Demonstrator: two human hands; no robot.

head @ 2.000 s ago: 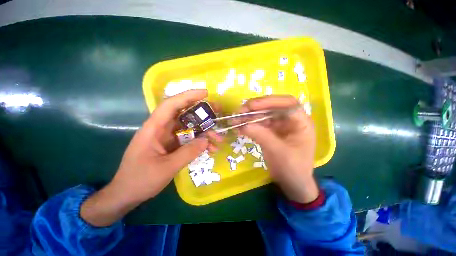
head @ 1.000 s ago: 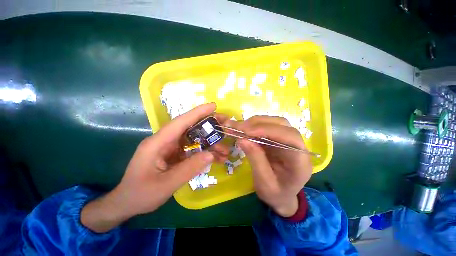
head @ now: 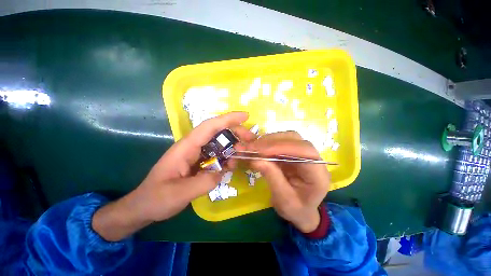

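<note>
My left hand [head: 177, 167] holds the electronic module [head: 219, 145] above the yellow parts tray [head: 352, 124]. The module is black and silver, with a white square on its face and a yellow patch at its lower edge. My right hand [head: 296, 175] holds the thin tweezers [head: 301, 160] nearly level. Their tips are at the module's right edge; whether they grip anything is too small to tell. Loose white pieces [head: 223, 192] lie in the tray, many washed out by glare, some hidden by my hands.
The tray rests on the dark green bench [head: 97, 70]. A white rail [head: 194, 12] curves behind it. On the right are a green-rimmed solder wire spool [head: 462, 138], a component tray [head: 474, 167] and a silver metal cylinder [head: 459, 216]. Another blue sleeve [head: 457, 250] shows lower right.
The tweezers have turned from slanting upward to the right, through slanting downward, to nearly level. My left hand has tilted the module and moved slightly right.
</note>
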